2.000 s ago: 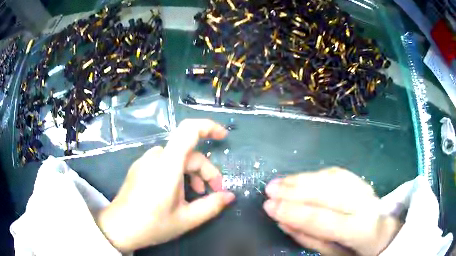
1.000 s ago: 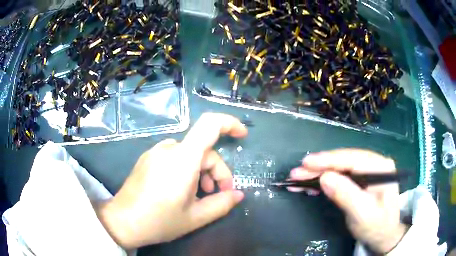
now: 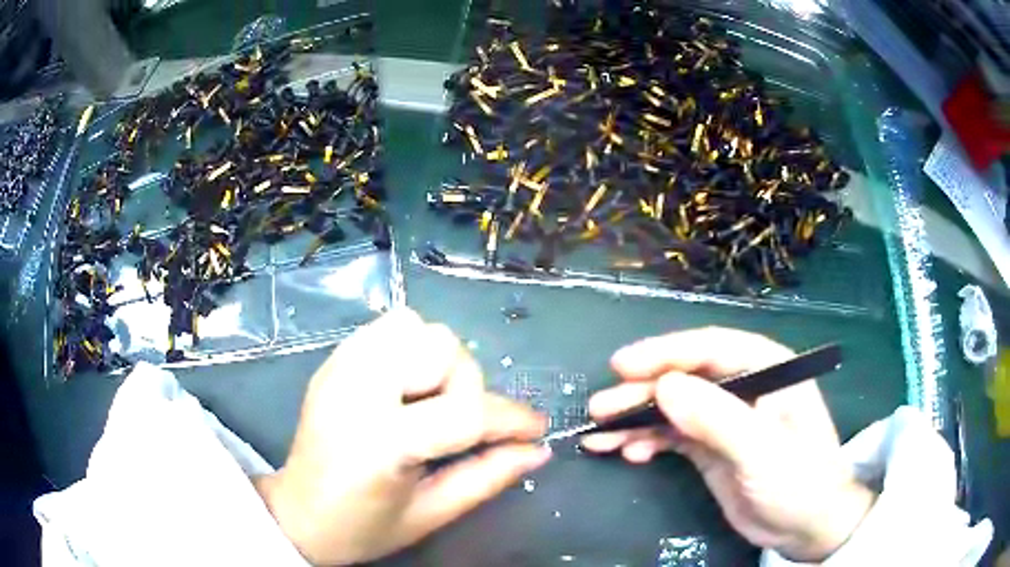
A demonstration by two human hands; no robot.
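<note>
My left hand (image 3: 404, 437) is in front of me, its thumb and forefinger pinched together on a tiny part. The part is almost wholly hidden; only a dark sliver shows between the fingers. My right hand (image 3: 725, 437) holds dark tweezers (image 3: 786, 374) like a pen. Their bright tip meets my left fingertips. A dotted patch of tiny clear pieces (image 3: 554, 390) lies flat on the dark green mat just behind the tip. A loose small dark part (image 3: 514, 312) lies further back.
The left clear tray (image 3: 277, 338) and the fuller right tray (image 3: 665, 297) hold heaps of black-and-gold parts. A clear ribbed strip (image 3: 917, 266), a red item (image 3: 975, 122) and a ring-like item (image 3: 977, 323) are at right. Glinting specks (image 3: 681, 550) lie near the bottom edge.
My left thumb and forefinger, apart before, have closed together. The tweezers, hidden two seconds ago, have come left and their tip now meets my left fingertips. The view has shifted slightly.
</note>
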